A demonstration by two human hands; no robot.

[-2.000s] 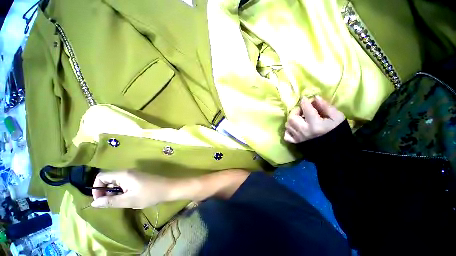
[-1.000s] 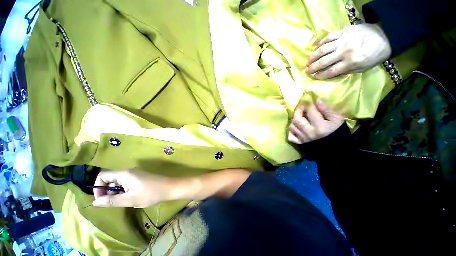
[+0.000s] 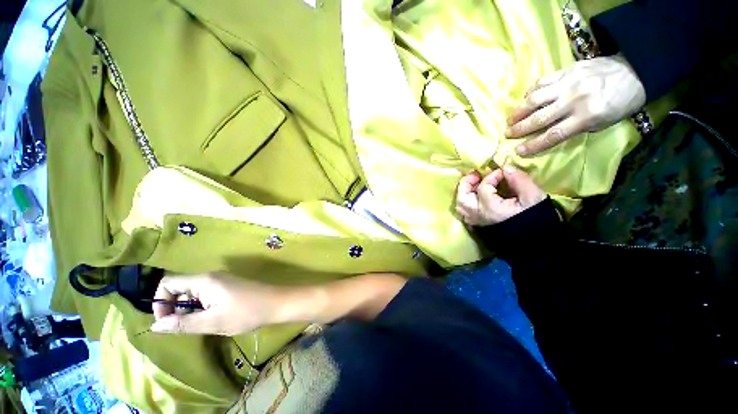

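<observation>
My left hand (image 3: 500, 196) pinches a fold of the shiny yellow lining (image 3: 388, 133) right of centre; a needle cannot be made out. My right hand (image 3: 578, 105) lies just above it in the picture, back up, fingers extended on the lining, thumb hidden. Both my arms enter from the right side. The mustard jacket (image 3: 178, 105) has a flap pocket, chain trim (image 3: 133, 121) and a front edge with round metal snaps (image 3: 274, 242).
Another person's hand (image 3: 214, 303) comes from below, holding a thin dark tool over a black hanger (image 3: 97, 280). Plastic bags and small items, including a dark cylinder (image 3: 53, 361), lie along the left edge. Blue floor (image 3: 485, 303) shows between the dark sleeves.
My right hand, out of view at first, has come in from the upper right onto the lining, then moved slightly down. My left hand has shifted slightly left. The other person's hand is nearly unchanged.
</observation>
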